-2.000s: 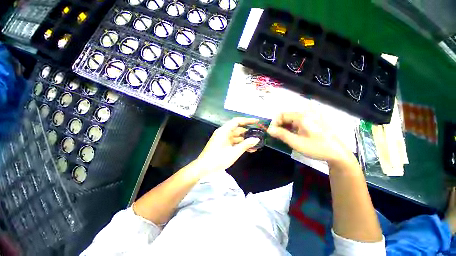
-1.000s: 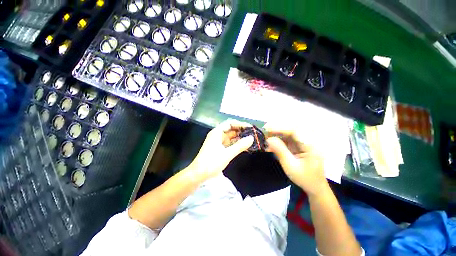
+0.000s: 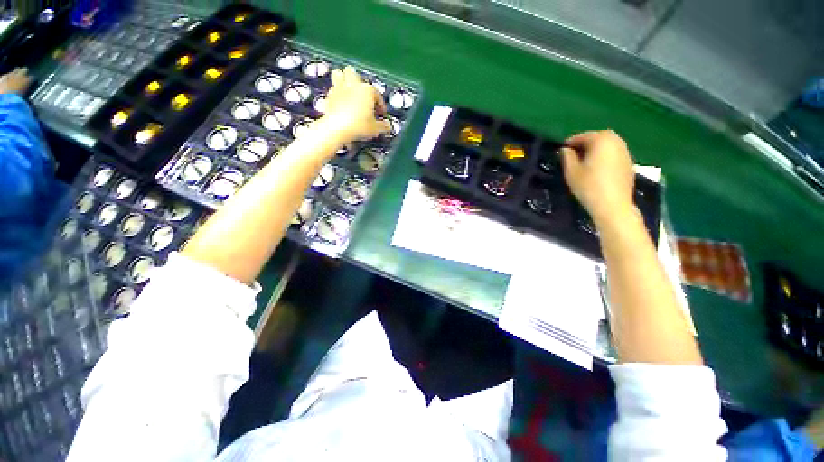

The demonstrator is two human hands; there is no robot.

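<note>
My left hand (image 3: 352, 106) is over the upper right part of a clear blister tray (image 3: 341, 245) of silver-faced round discs (image 3: 221, 138). Its fingers point down among the pockets; what they touch is hidden. My right hand (image 3: 603, 173) is over the black pocket tray (image 3: 517, 217), fingertips at a pocket in its back row. A dark part with pale lines shows partly beside them; I cannot tell whether they grip it. Two pockets at the back left hold yellow inserts (image 3: 513, 152). Front pockets hold dark wired units (image 3: 458, 166).
White paper (image 3: 533, 262) with a pink-red wire pile (image 3: 452, 206) lies before the black tray. An orange-red sheet (image 3: 714, 267) and another black tray (image 3: 795, 311) are at right. Another black tray with yellow parts (image 3: 182, 99) stands left. A coworker's blue sleeve (image 3: 27, 162) is at far left.
My hands have moved apart from the dark round unit they held together above my lap. The left went up to the clear tray, the right to the black tray. The view has shifted.
</note>
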